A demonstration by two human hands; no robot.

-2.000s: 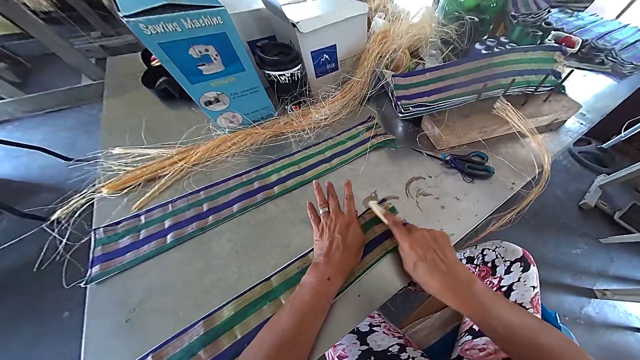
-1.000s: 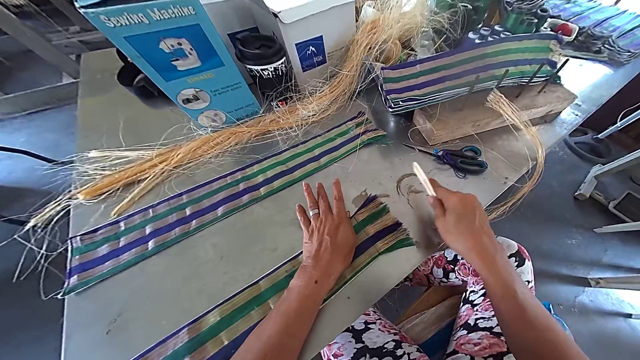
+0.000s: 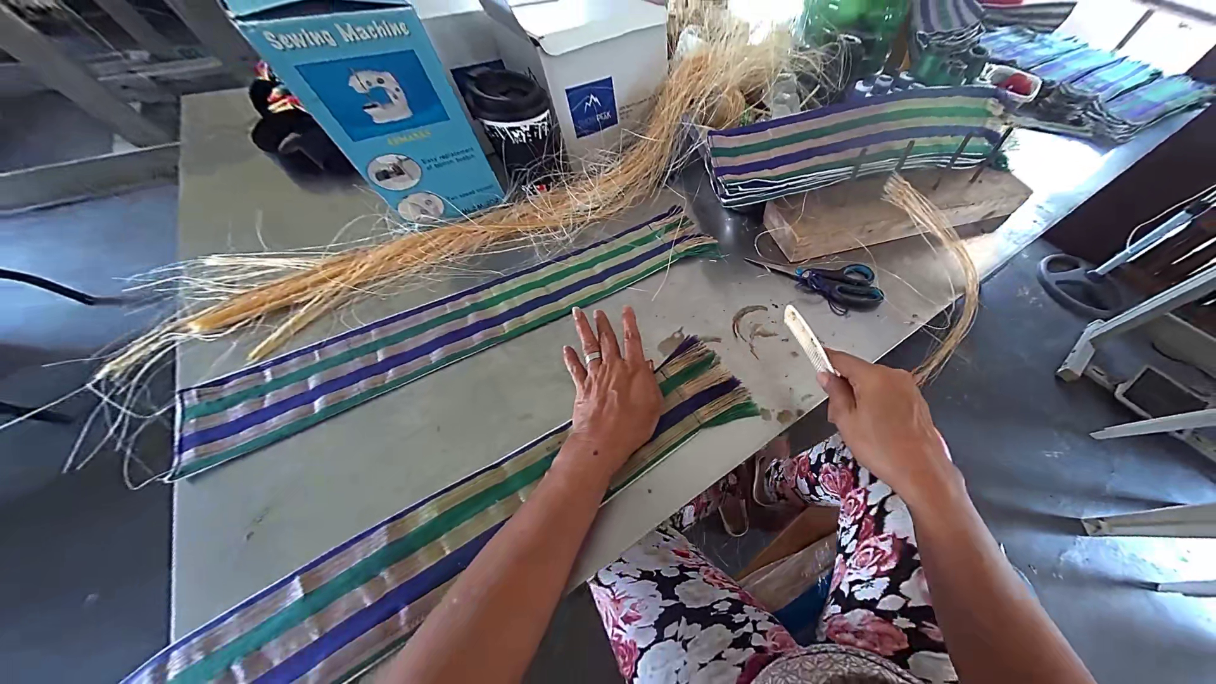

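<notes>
My left hand [image 3: 616, 389] lies flat on a striped woven strip [image 3: 399, 570] of green, purple and natural fibre, close to its fringed end [image 3: 717, 389]. The fingers are apart, and one bears a ring. A pale, narrow tool [image 3: 806, 339], perhaps a comb or brush, is gripped in my right hand [image 3: 879, 413] to the right of the fringe. Its teeth or bristles cannot be made out. A second striped strip [image 3: 446, 332] lies flat farther back on the table. Scissors [image 3: 836, 283] with dark blue handles rest beyond my right hand.
A bundle of raw fibre [image 3: 456, 237] crosses the table before a sewing machine box [image 3: 380, 104], a lidded cup [image 3: 513, 119] and a white box [image 3: 603, 76]. Striped strips [image 3: 855, 142] stand against a pegged wooden block [image 3: 893, 209]. A thin fibre bunch [image 3: 955, 275] hangs over the table's right edge.
My right hand has moved right with the pale tool, off the strip's end, and the fringe it covered now shows spread out. My left hand stays on the strip.
</notes>
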